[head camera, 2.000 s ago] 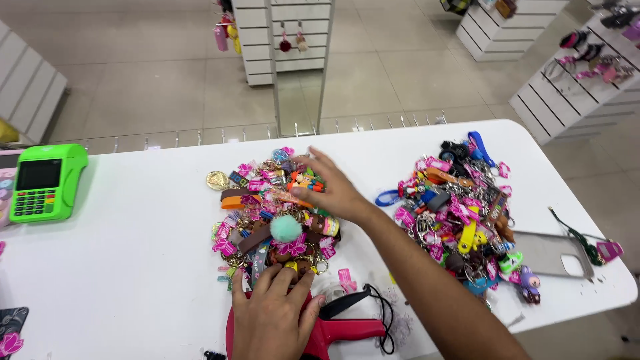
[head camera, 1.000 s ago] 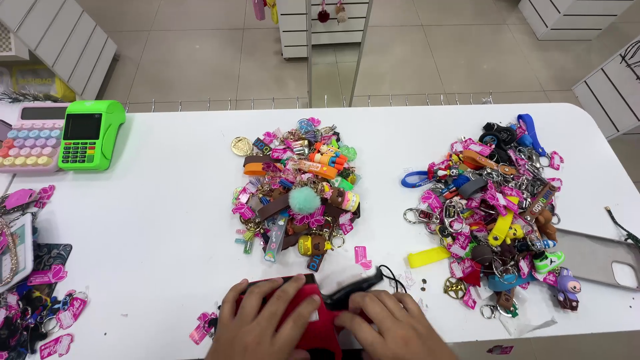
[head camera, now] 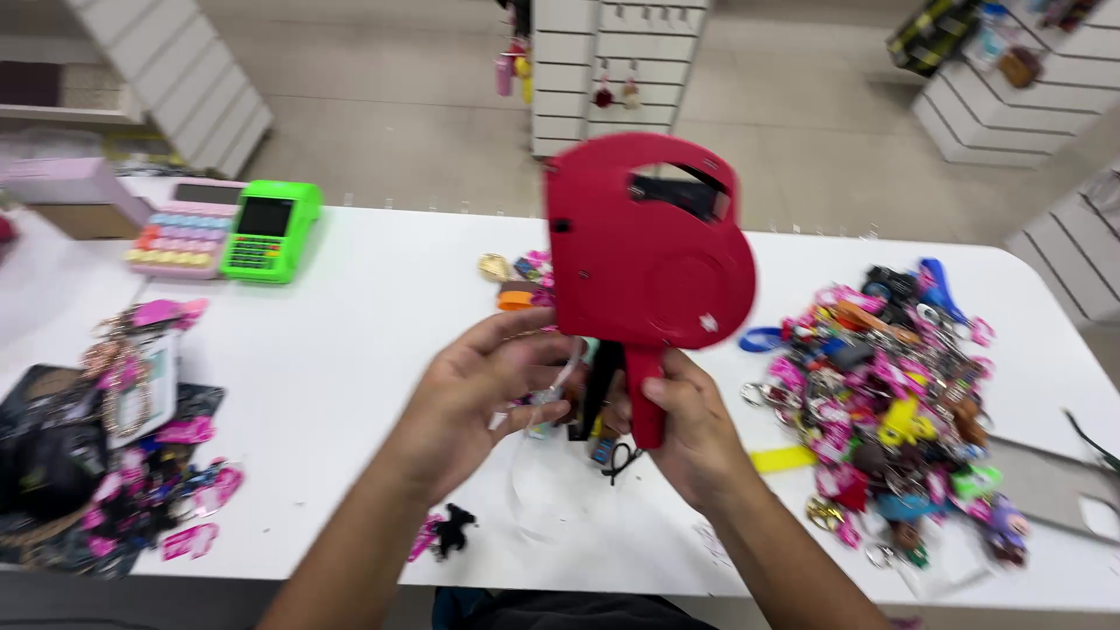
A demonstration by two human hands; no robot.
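A red price label gun [head camera: 652,254] is raised upright over the middle of the white table, its handle downward. My right hand [head camera: 691,429] is closed around that red handle, beside the black trigger lever. My left hand [head camera: 490,394] is at the gun's lower left, fingers spread and curled near a thin translucent strip [head camera: 560,376] that hangs from it; whether the fingertips pinch the strip is unclear. Behind the gun and my hands lies a pile of keychains [head camera: 516,297], mostly hidden. A small black keychain [head camera: 453,530] with a pink tag lies near the front edge.
A large keychain pile [head camera: 884,394] lies at right beside a grey flat plate [head camera: 1050,486]. At left are a green card terminal [head camera: 271,232], a pastel calculator [head camera: 185,236] and more tagged keychains [head camera: 131,490]. Slatted display stands [head camera: 560,79] rise beyond the white table [head camera: 367,350].
The red label gun, lying at the table's front under both hands one second ago, is now lifted upright in my right hand. My left hand has moved off its body.
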